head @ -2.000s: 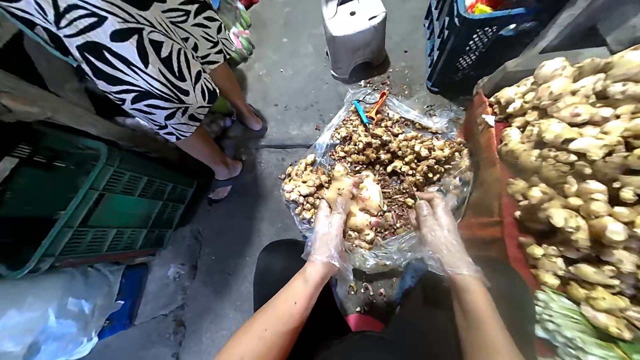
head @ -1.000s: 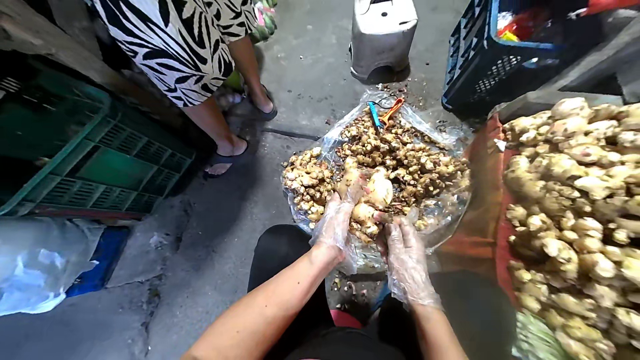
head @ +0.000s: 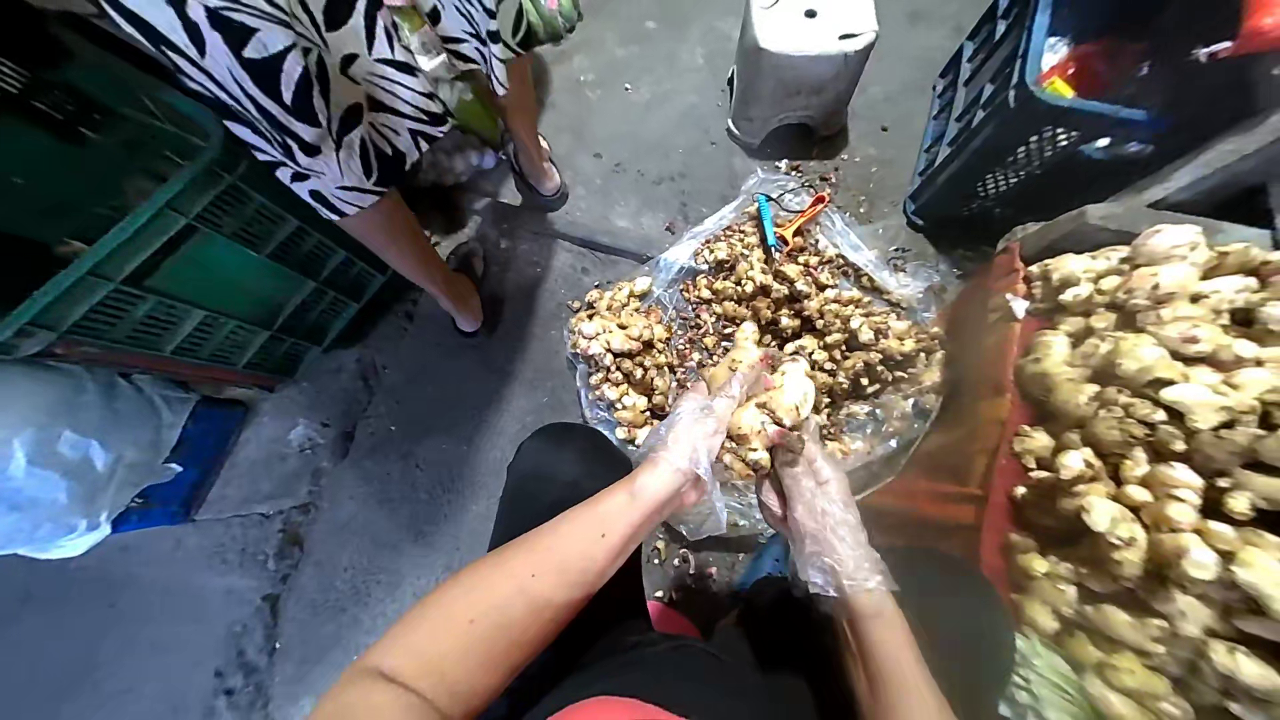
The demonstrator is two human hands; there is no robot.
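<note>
Ginger roots (head: 775,405) in a large cluster lie between my two hands, above a clear plastic sheet (head: 890,440) heaped with smaller ginger pieces (head: 625,350). My left hand (head: 697,430), in a thin clear plastic glove, is closed on the ginger from the left. In a like glove, my right hand (head: 808,490) has its fingers against the lower right of the cluster; whether it grips a piece of its own is unclear. At the far side of the heap lie a blue-handled tool (head: 767,222) and an orange-handled peeler (head: 803,220).
Large ginger roots (head: 1160,400) are piled at the right. A grey plastic stool (head: 803,75) and a dark crate (head: 1000,150) stand beyond the sheet. At the left are green crates (head: 240,270), a plastic bag (head: 80,450) and a standing person in sandals (head: 300,90).
My right hand, apart from the left and lower right two seconds ago, has come in against the large ginger. The view has shifted.
</note>
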